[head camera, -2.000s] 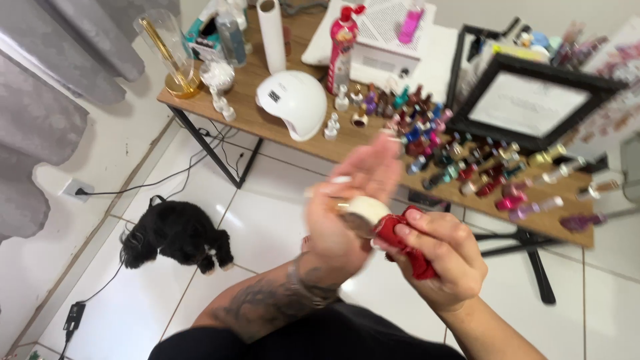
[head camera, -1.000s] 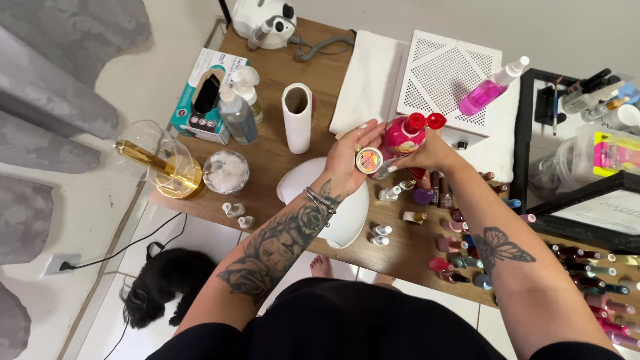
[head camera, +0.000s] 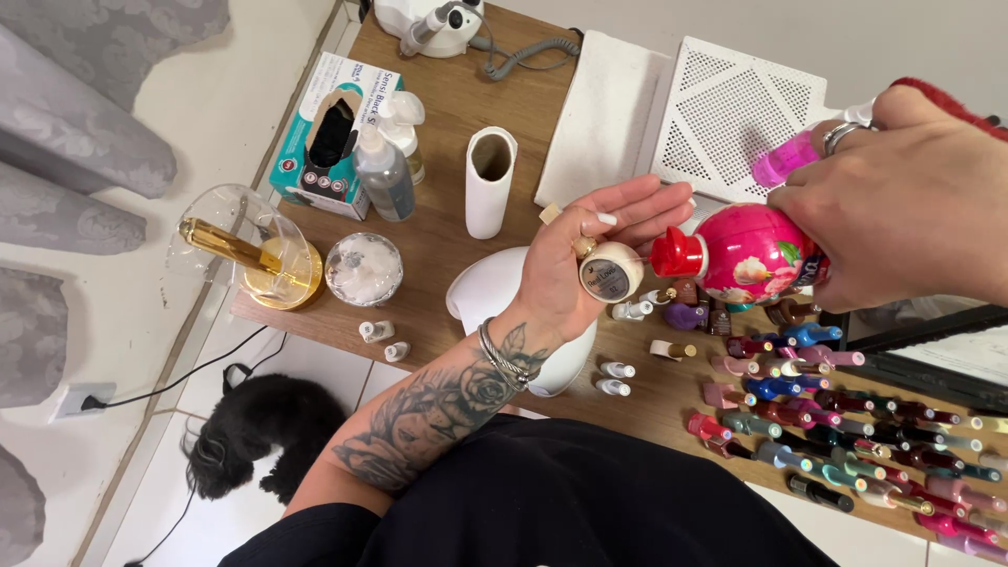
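My left hand (head camera: 575, 260) is palm up over the white nail lamp (head camera: 492, 287), holding a small round bottle of cream-coloured nail polish (head camera: 611, 272) with its base toward the camera. My right hand (head camera: 913, 189) grips a pink floral bottle (head camera: 748, 256), tilted on its side. Its red flip cap (head camera: 677, 253) points at the small bottle, and a thin clear line shows between them. A red item (head camera: 949, 102), partly hidden, shows above my right hand. Below the pink bottle stand many nail polish bottles (head camera: 776, 387).
A glove box (head camera: 315, 134), spray bottle (head camera: 384, 177), paper roll (head camera: 487, 189), cotton jar (head camera: 364, 269) and gold-based holder (head camera: 303, 276) stand at left. Behind are a nail drill machine (head camera: 441, 24), white towel (head camera: 602, 110) and perforated white device (head camera: 732, 110). A black dog (head camera: 276, 425) is on the floor.
The pink bottle, upright at my left hand one second ago, is now tipped sideways in my right hand. The view has moved from two seconds ago, when my right hand held a red item near the small bottle.
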